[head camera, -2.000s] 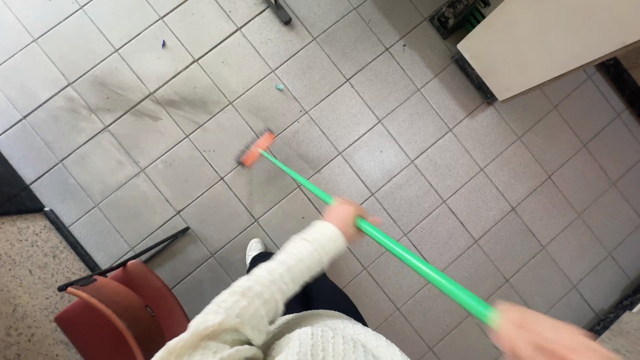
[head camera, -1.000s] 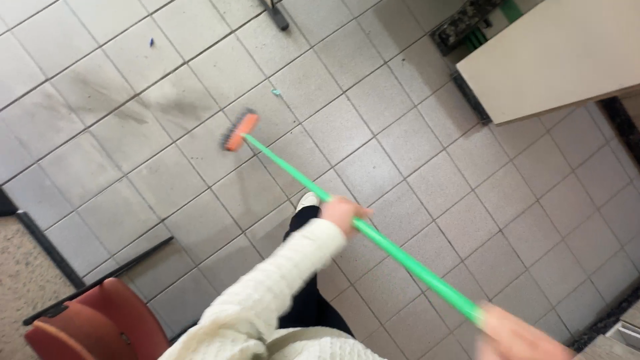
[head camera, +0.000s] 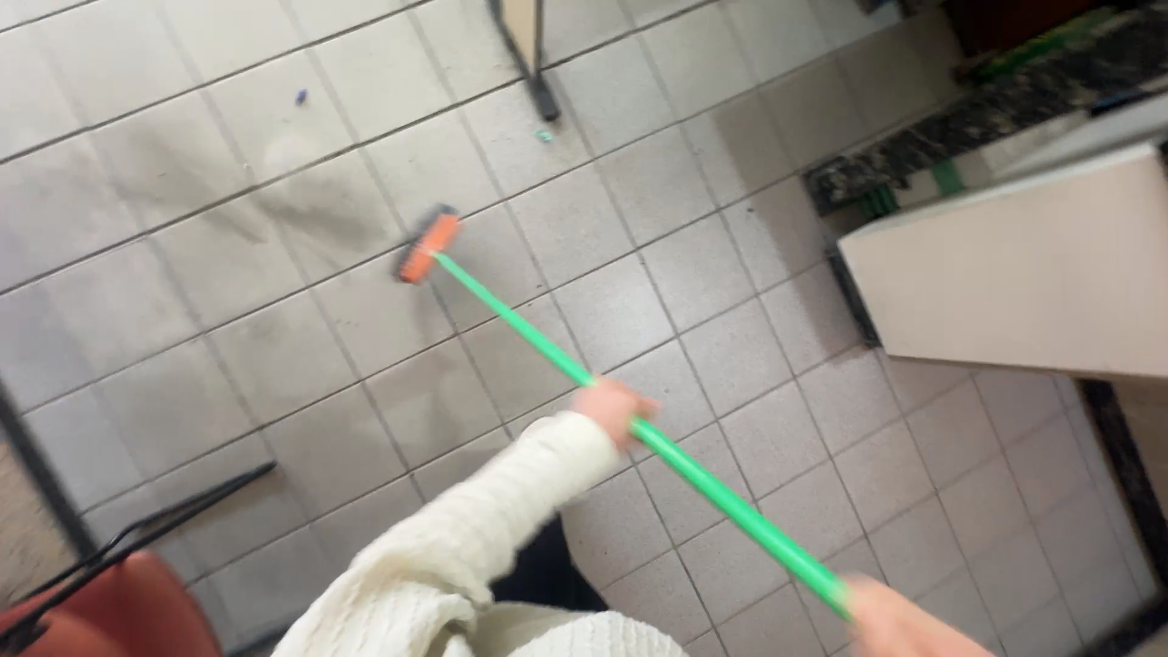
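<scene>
A long green broom handle runs from the lower right up to an orange broom head with dark bristles, which is at the tiled floor left of centre. My left hand, in a cream knitted sleeve, is closed around the middle of the handle. Near the upper end of the handle, at the bottom right, my right hand grips it, blurred. A small teal scrap lies on the floor above and right of the broom head, and a small dark blue bit lies farther left.
A red chair with a black metal leg stands at the lower left. On the right is a pale desk panel beside a dark speckled edge. A black-footed furniture leg reaches in at the top. Grey smudges mark the tiles at left.
The view has shifted, showing more of the furniture at the top and right. Both hands have kept their hold on the green handle. My shoe, visible earlier, is out of sight.
</scene>
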